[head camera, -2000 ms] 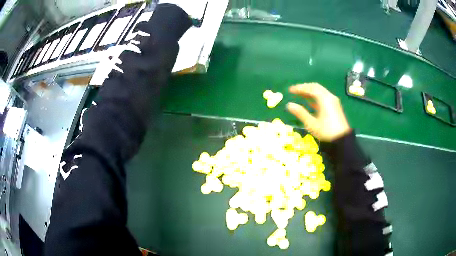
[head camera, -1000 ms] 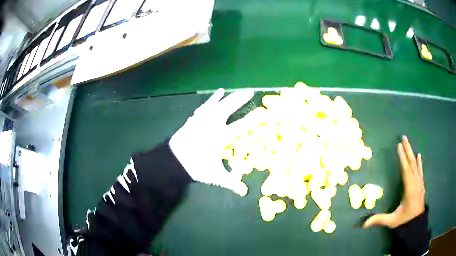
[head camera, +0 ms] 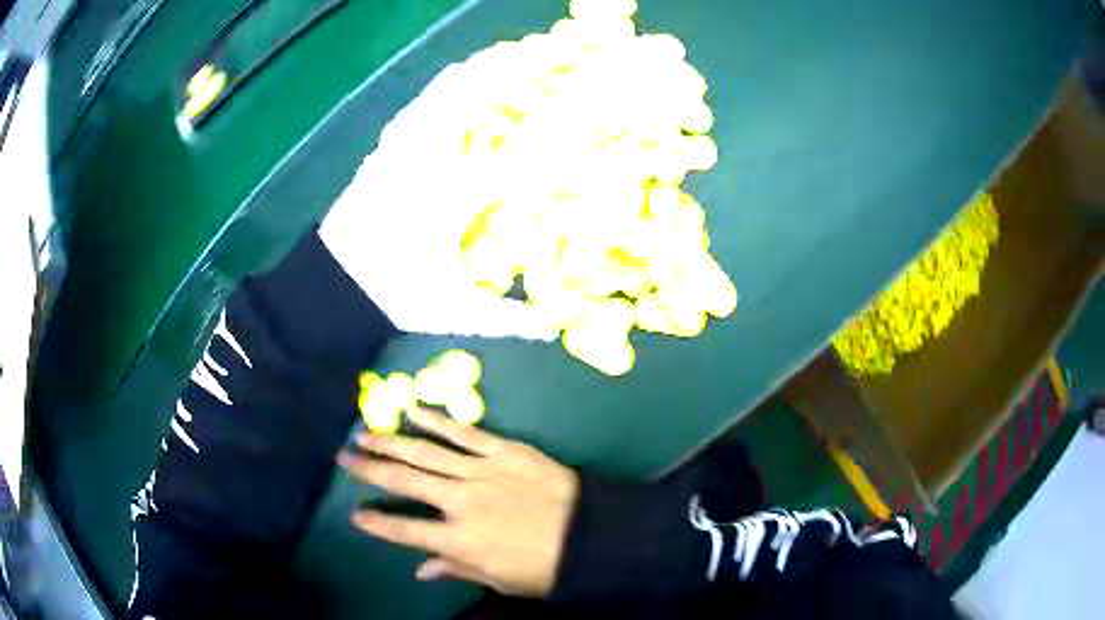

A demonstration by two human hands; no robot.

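Observation:
A large heap of yellow three-lobed pieces (head camera: 636, 230), washed out by glare, lies on the dark-green bench. My left hand (head camera: 406, 212), in a white glove, is spread against the heap's left side, thumb apart at the bottom; its fingers blend into the glare. My bare right hand (head camera: 479, 503) is palm down with fingers spread on the bench below the heap. Its fingertips are next to a couple of loose yellow pieces (head camera: 424, 390); whether they touch is unclear.
A deep cardboard box (head camera: 982, 388) with a yellow mass (head camera: 927, 297) is below the bench edge at right. A dark phone frame (head camera: 261, 61) with a yellow piece (head camera: 204, 91) lies on the green belt at upper left. A pale panel is at lower right.
The view has turned toward the box. My left hand has moved further against the heap. My right hand has come from the heap's right side to the loose pieces near my left forearm.

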